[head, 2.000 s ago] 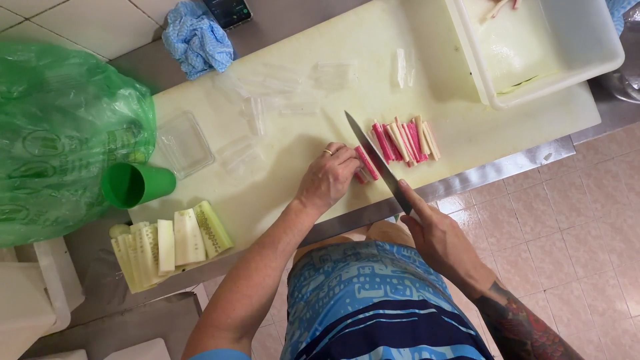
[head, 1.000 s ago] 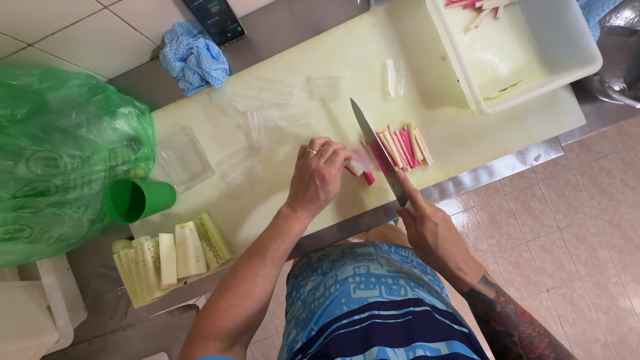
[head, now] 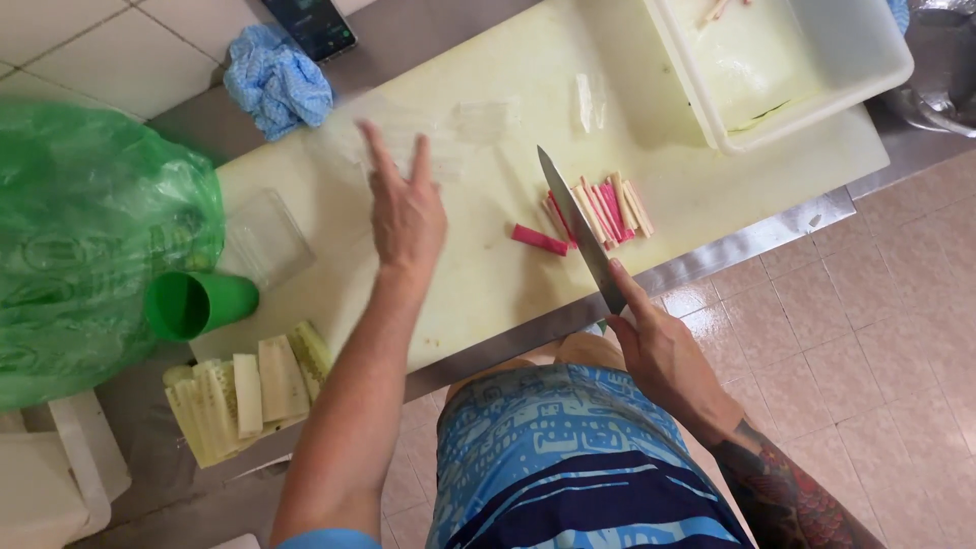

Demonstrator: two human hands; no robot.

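Note:
My right hand (head: 663,347) grips a kitchen knife (head: 576,221), its blade lying over the left end of a row of red and pale surimi-like sticks (head: 610,210). One red stick (head: 539,239) lies apart, left of the blade. My left hand (head: 408,206) is raised over the white cutting board (head: 473,274), fingers spread, holding nothing. Beyond it are scraps of clear plastic film (head: 484,120). Another clear piece (head: 585,103) lies above the knife tip.
A white plastic tub (head: 862,76) stands at the board's upper right. On the left are a green plastic bag (head: 91,252), a green cup (head: 221,301), a clear tray (head: 271,236) and pale cut cucumber pieces (head: 248,396). A blue cloth (head: 274,80) and a phone (head: 316,27) lie behind.
My left hand has moved from beside the sticks to the upper left, and its fingers have spread. The red stick that was by its fingers now lies on the board. The knife stays in my right hand.

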